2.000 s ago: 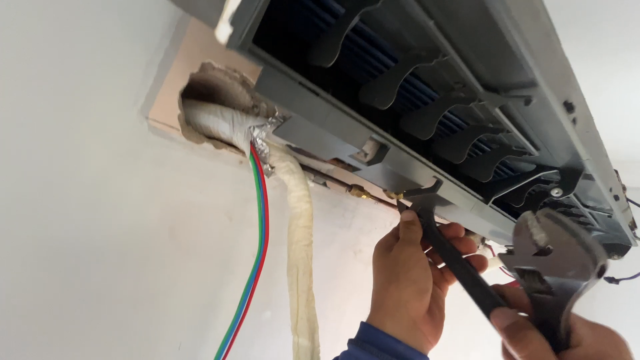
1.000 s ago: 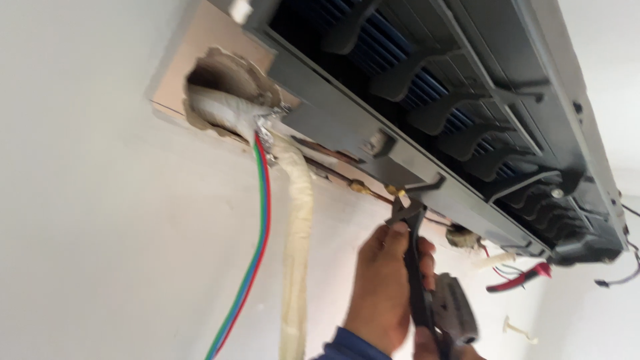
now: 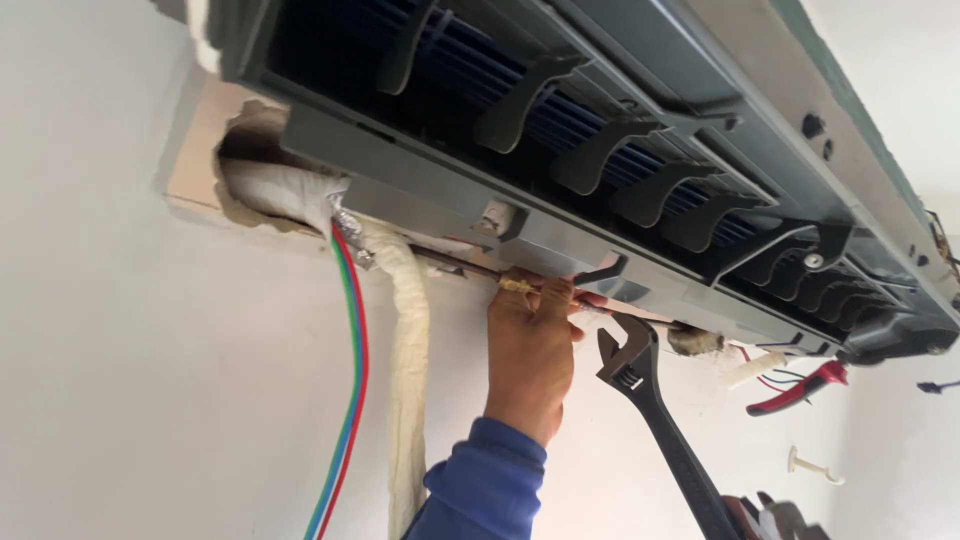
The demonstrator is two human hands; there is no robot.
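My left hand (image 3: 531, 360), in a blue sleeve, reaches up with its fingers around a thin copper pipe beside a brass flare fitting (image 3: 516, 283), under the casing of a split air conditioner's indoor unit (image 3: 450, 202). To its right, a black adjustable wrench (image 3: 637, 360) stands with its jaws apart, just below the pipe and not on the fitting. My right hand (image 3: 739, 514) shows only in part at the bottom edge, on the wrench's handle. A blurred grey metal tool part (image 3: 791, 521) is beside it.
A wrapped pipe (image 3: 409, 360) and green, blue and red wires (image 3: 352, 360) hang from a rough wall hole (image 3: 255, 142). Red-and-black handled pliers (image 3: 799, 390) hang at the unit's right end, near loose wires. Below them, a white hook (image 3: 814, 466) sticks out from the wall.
My left hand has let go of the wrench and now has its fingers at the brass fitting. The black wrench has come off the fitting and moved right, with my right hand.
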